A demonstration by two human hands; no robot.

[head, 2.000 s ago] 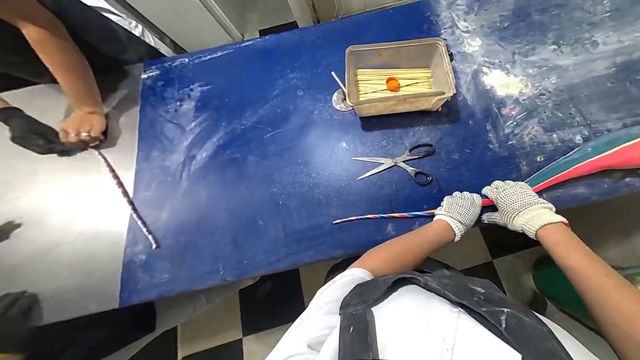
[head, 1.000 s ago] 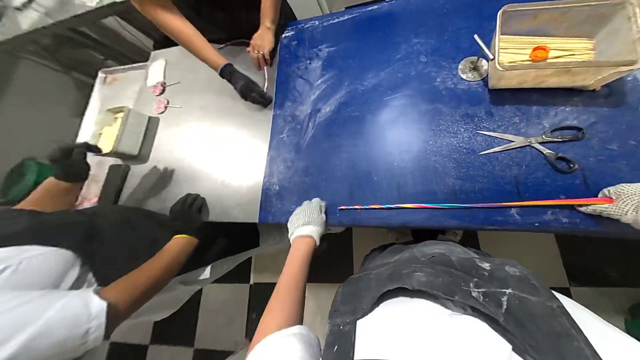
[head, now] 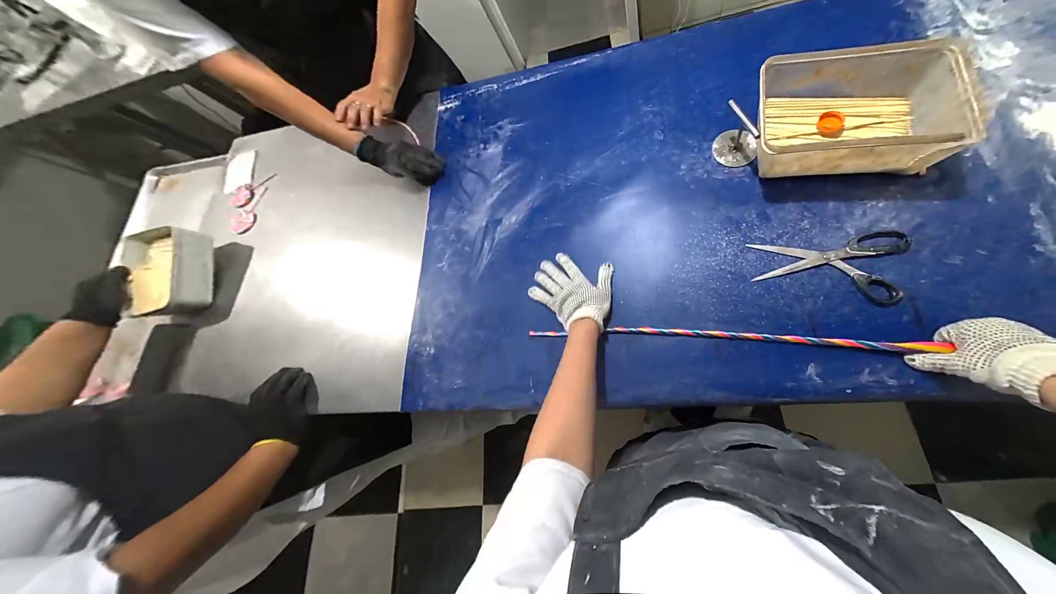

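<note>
A thin, twisted, multicoloured candy rope (head: pixel 742 336) lies along the near side of the blue work table. My left hand (head: pixel 573 290), in a white dotted knit glove, is spread palm down over the rope near its thin left end, with the fingers apart. At the right, my right hand (head: pixel 986 351), gloved alike, has its fingers around the thicker end of the rope. Beyond the rope lie open scissors (head: pixel 829 260) with black handles.
A plastic bin (head: pixel 874 157) of wooden sticks holds an orange round item. Beside it is a metal disc tool (head: pixel 734 148). On the steel table (head: pixel 330 330) at left are lollipops (head: pixel 242 221) and a small tub (head: pixel 191 268). Two co-workers' black-gloved hands (head: pixel 404 161) (head: pixel 282 404) are there.
My left hand has moved from beyond the rope's thin end onto the rope, and its fingers have spread. The rope now shows tighter twisted stripes. The view has swung left since the first frame.
</note>
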